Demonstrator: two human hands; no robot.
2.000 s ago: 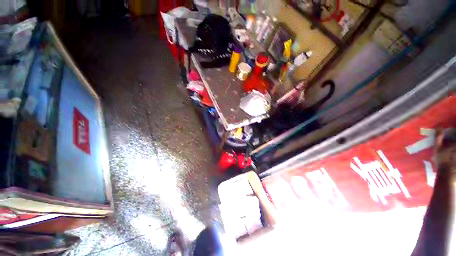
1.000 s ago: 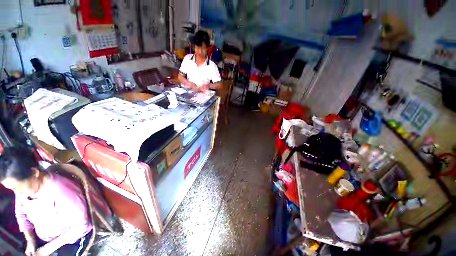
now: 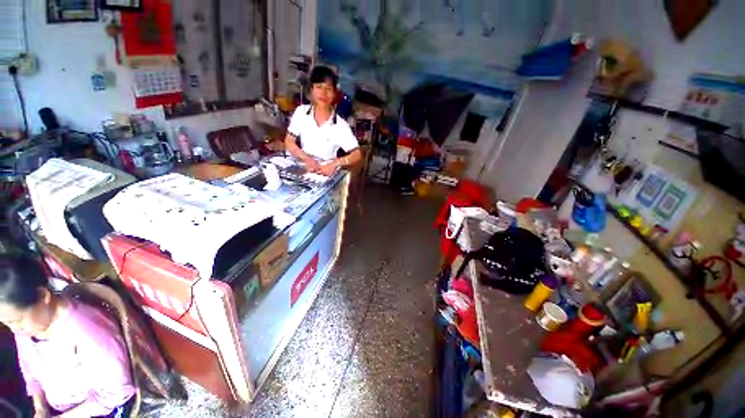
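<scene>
Neither of my hands is in the picture. A glass display counter [image 3: 306,282] with a blue-white side panel and a small red label stands left of centre. A white spotted cloth or paper [image 3: 184,214] covers part of its top. On the right, a cluttered table [image 3: 508,347] holds a black basket or bag [image 3: 510,260], a yellow container [image 3: 540,292], a white cup [image 3: 552,317], a red item [image 3: 576,339] and a white plastic bag [image 3: 560,380].
A person in a white shirt [image 3: 320,135] stands behind the counter, facing this way. A person in pink [image 3: 86,351] sits at the lower left in a chair [image 3: 122,314]. Speckled floor [image 3: 368,302] runs between counter and table. Goods stand along the back wall.
The view has swung up and left from the red sign panel, where a hand rested, into the shop. Since one second ago, the person in white has raised their head.
</scene>
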